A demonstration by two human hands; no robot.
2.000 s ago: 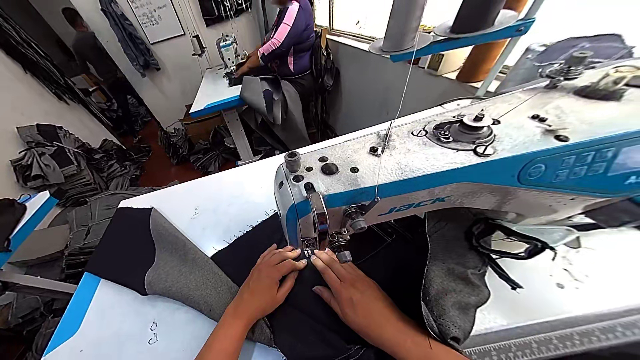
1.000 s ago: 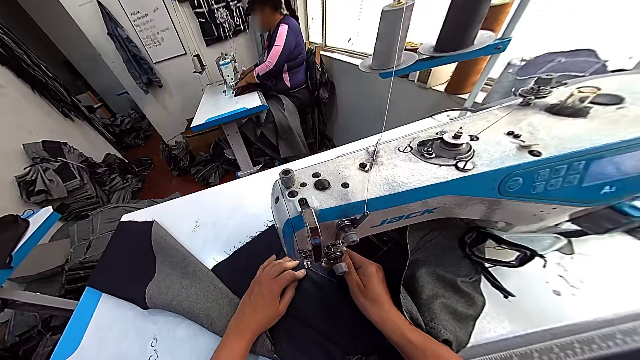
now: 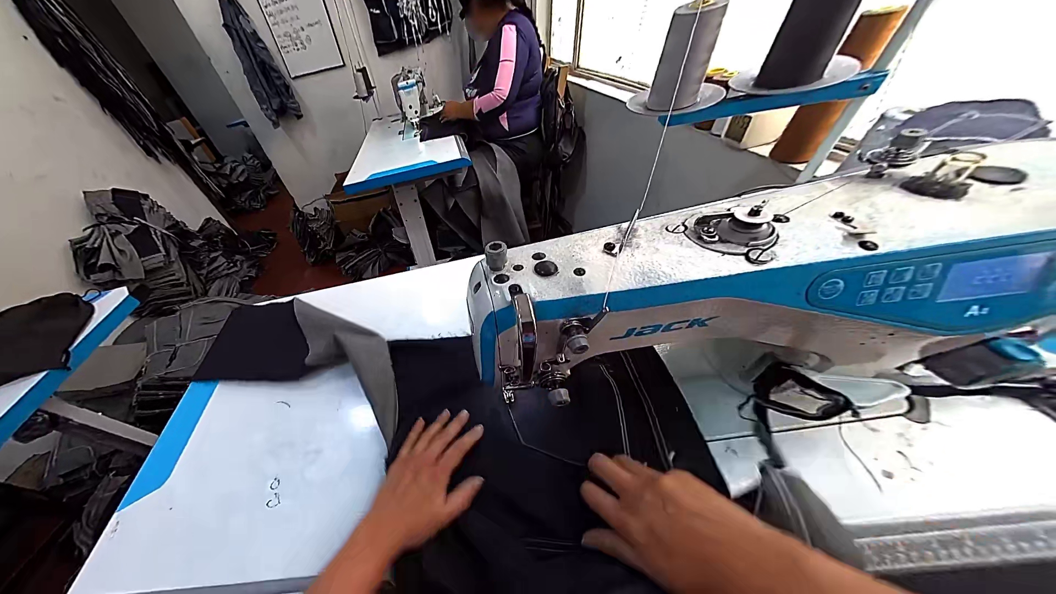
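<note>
Dark denim fabric (image 3: 528, 487) lies spread beneath the head of a white and blue Jack sewing machine (image 3: 643, 280). My left hand (image 3: 425, 483) rests flat on it, fingers spread, left of the needle and presser foot (image 3: 509, 394). On the right, my right hand (image 3: 652, 511) presses the same fabric with bent fingers; whether it pinches any cloth cannot be told. A thread runs from the needle area toward my right fingertips. Light double stitching shows on the fabric right of the needle. A grey and black piece (image 3: 346, 338) hangs together with the cloth at the left.
Thread cones (image 3: 689, 58) stand on a blue rack behind the machine. A metal ruler (image 3: 957, 549) lies along the right front. Across the room a person (image 3: 503, 78) works at another sewing machine (image 3: 410, 99). Bundles of grey fabric (image 3: 140, 239) are piled at the left.
Both hands have moved away from the needle toward me and farther apart. The dark fabric now lies spread out, with stitched lines showing, and the grey piece has folded over.
</note>
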